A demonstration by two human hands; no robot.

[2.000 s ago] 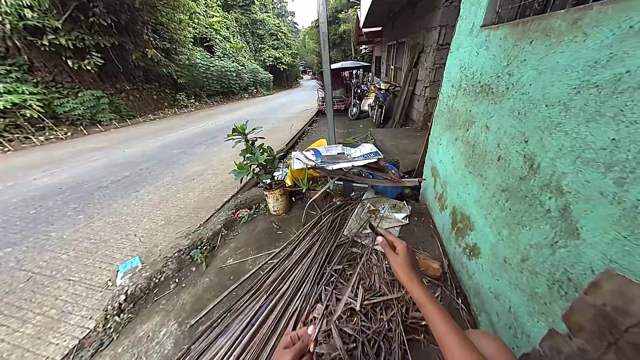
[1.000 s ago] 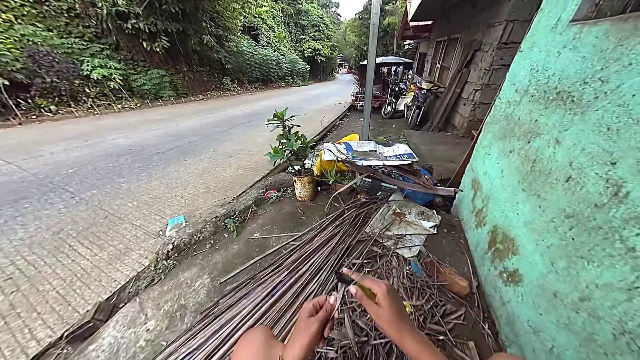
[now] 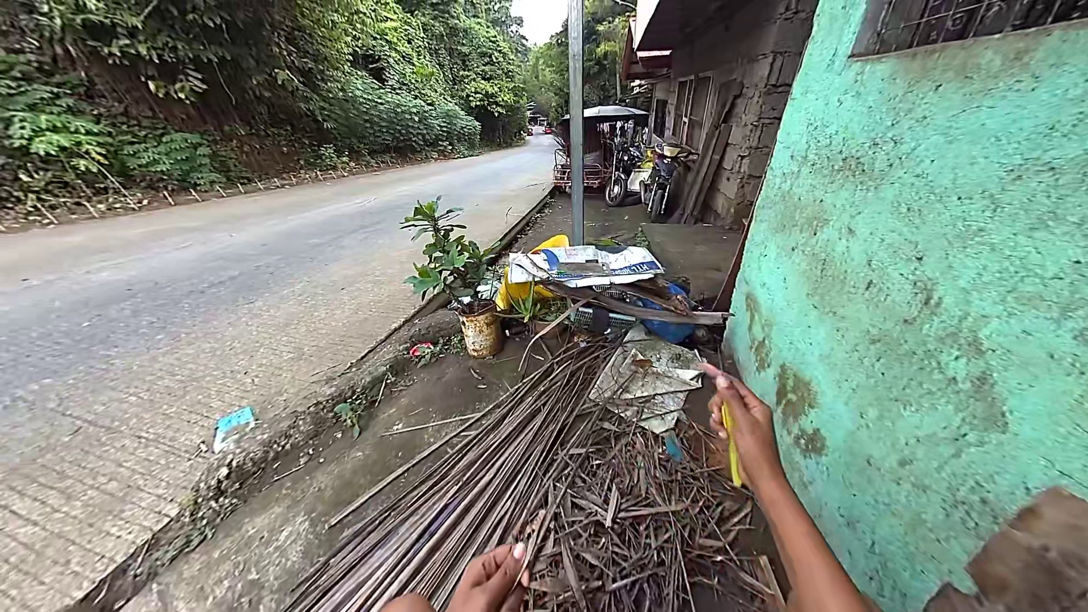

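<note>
Over the right side of the debris, my right hand [image 3: 748,429] is closed around a yellow handle [image 3: 731,446]; the rest of the tool is hard to make out. My left hand [image 3: 493,582], low in the middle, pinches a thin dry strip [image 3: 535,540] between thumb and finger. Beside it on the left lies a long bundle of dry palm fronds or midribs [image 3: 476,476], running away from me. A heap of short dry leaf scraps [image 3: 646,518] lies between my two hands. A crumpled, dirty sheet [image 3: 650,378] rests beyond the heap.
A green wall [image 3: 926,255] rises close on the right. Ahead stand a potted plant [image 3: 481,330], a metal pole [image 3: 577,127], and a pile with a printed sack [image 3: 586,265] and a blue container [image 3: 667,314]. A road [image 3: 255,280] runs along the left; motorcycles [image 3: 661,183] are parked farther off.
My hands were together over the debris a second ago; now my right hand is up and to the right with the yellow handle, while my left stays low.
</note>
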